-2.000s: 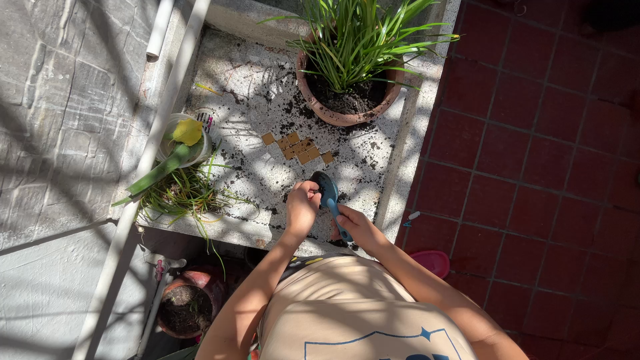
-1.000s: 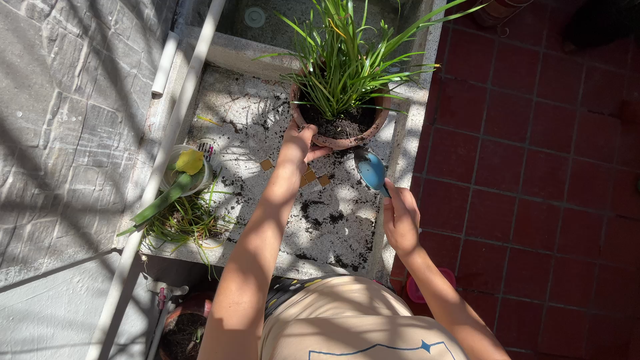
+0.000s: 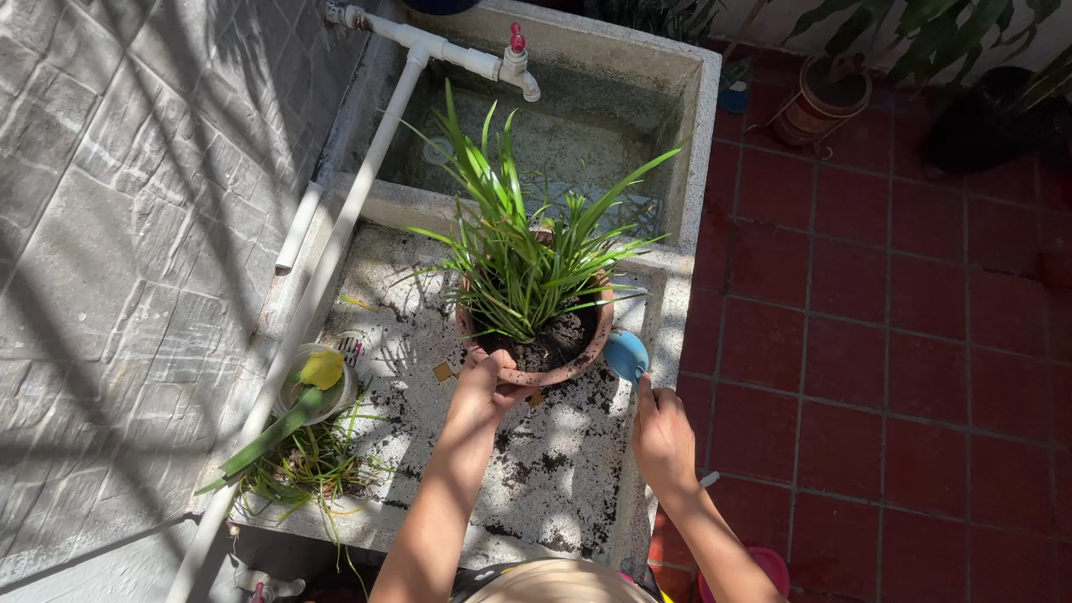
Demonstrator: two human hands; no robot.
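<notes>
My left hand (image 3: 488, 389) grips the near rim of a round terracotta pot (image 3: 565, 368), thumb on top and fingers beneath. Dark soil (image 3: 565, 335) and a leafy green plant with long strap leaves (image 3: 532, 276) fill the pot, which stands at the sink end of a speckled concrete washboard. In my right hand (image 3: 662, 427) is a blue hand trowel (image 3: 626, 355), held by its handle, its blade just right of the pot's rim. Soil crumbs lie scattered over the washboard (image 3: 536, 486).
Behind the pot is a concrete basin (image 3: 687, 167) with a white tap (image 3: 517, 71). A white pipe (image 3: 335, 243) runs along the left. Pulled grassy plants (image 3: 310, 469) and a clear plastic container (image 3: 339, 394) holding a thick green leaf lie at left. Red floor tiles (image 3: 837, 360) are at right.
My left hand has gone from beside the trowel to the pot's rim. The trowel, in my right hand, has moved to the pot's right side. The view has shifted toward the basin.
</notes>
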